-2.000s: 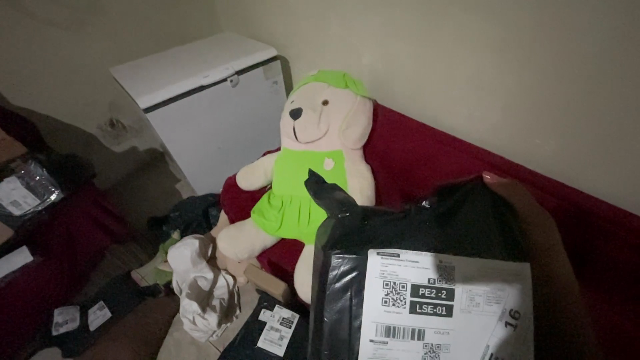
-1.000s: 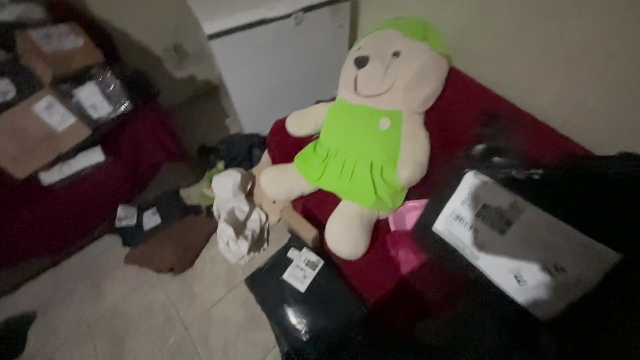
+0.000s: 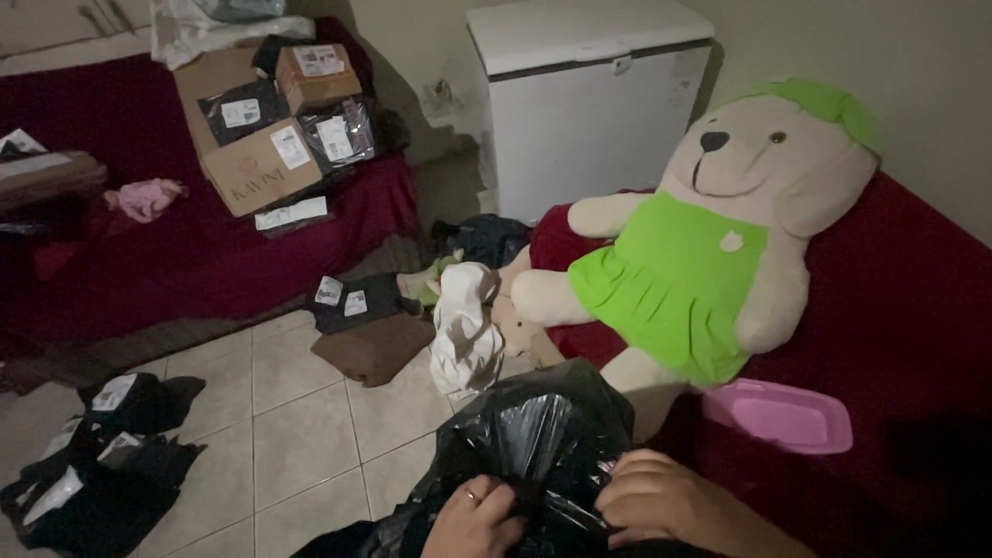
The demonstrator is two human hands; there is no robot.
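A black plastic bag (image 3: 535, 434) fills the lower middle of the head view, its film creased and shiny. My left hand (image 3: 477, 518), with a ring on one finger, grips the film on the near left side. On the right side my right hand (image 3: 647, 496) pinches the same bag with curled fingers. What the bag holds is hidden. Just beyond it, a large plush bear (image 3: 697, 232) in a green dress and cap leans on a red-covered seat. A pink plastic tray (image 3: 783, 416) lies to the right of the bear's leg.
A white chest freezer (image 3: 589, 124) stands against the wall. Cardboard boxes (image 3: 263, 174) and labelled parcels lie on the red-covered sofa (image 3: 101, 271). On the tiled floor are black parcels (image 3: 116, 465), a brown cushion-like thing (image 3: 373, 349) and a crumpled white bag (image 3: 465, 329).
The labelled black parcel seen at the right in the earlier frames no longer shows its label. Both my hands are now in view on black plastic. The view has swung left and down.
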